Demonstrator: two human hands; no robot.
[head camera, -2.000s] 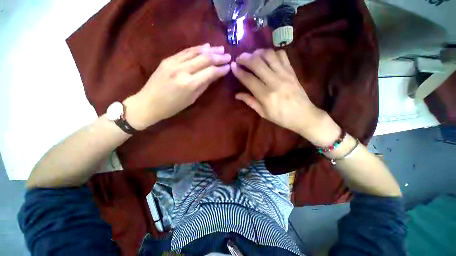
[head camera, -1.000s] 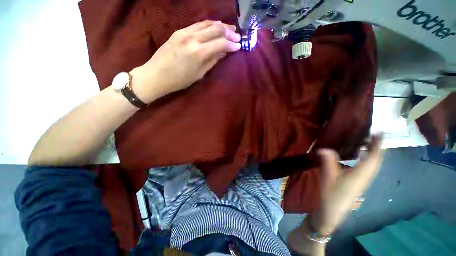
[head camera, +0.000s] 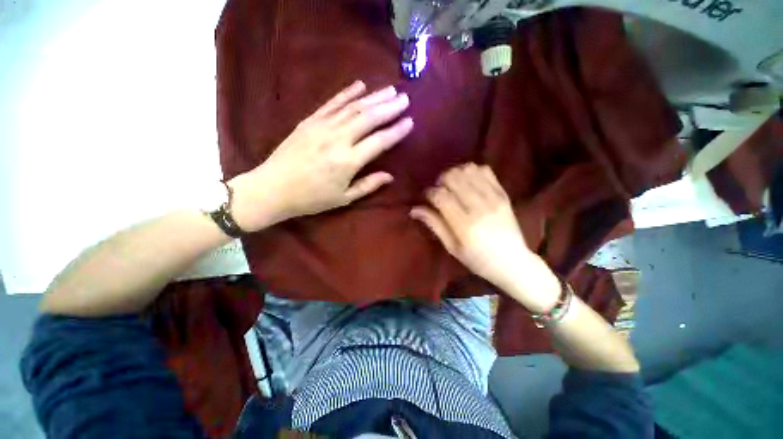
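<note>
The rust-brown cloth (head camera: 343, 257) lies over the white machine table, under the presser foot and needle (head camera: 414, 62), which are lit violet-white. My left hand (head camera: 322, 159) lies flat on the cloth, fingers spread, left of and below the foot. My right hand (head camera: 481, 214) is on the cloth to the lower right of the foot, fingers bent with the tips down against it; whether it pinches cloth is hidden. The knob (head camera: 495, 60) is just right of the foot.
The sewing machine head (head camera: 687, 43) spans the upper right. A beige strip (head camera: 730, 141) and spare cloth (head camera: 730, 176) are at the right. The white table (head camera: 112, 129) extends left. More cloth (head camera: 206, 330) hangs left of the striped apron (head camera: 395, 369). Green cloth (head camera: 721, 394) is at lower right.
My right hand has come back from the right edge of the cloth onto it. My left hand has moved away from the foot and flattened. The cloth's left edge has shifted right.
</note>
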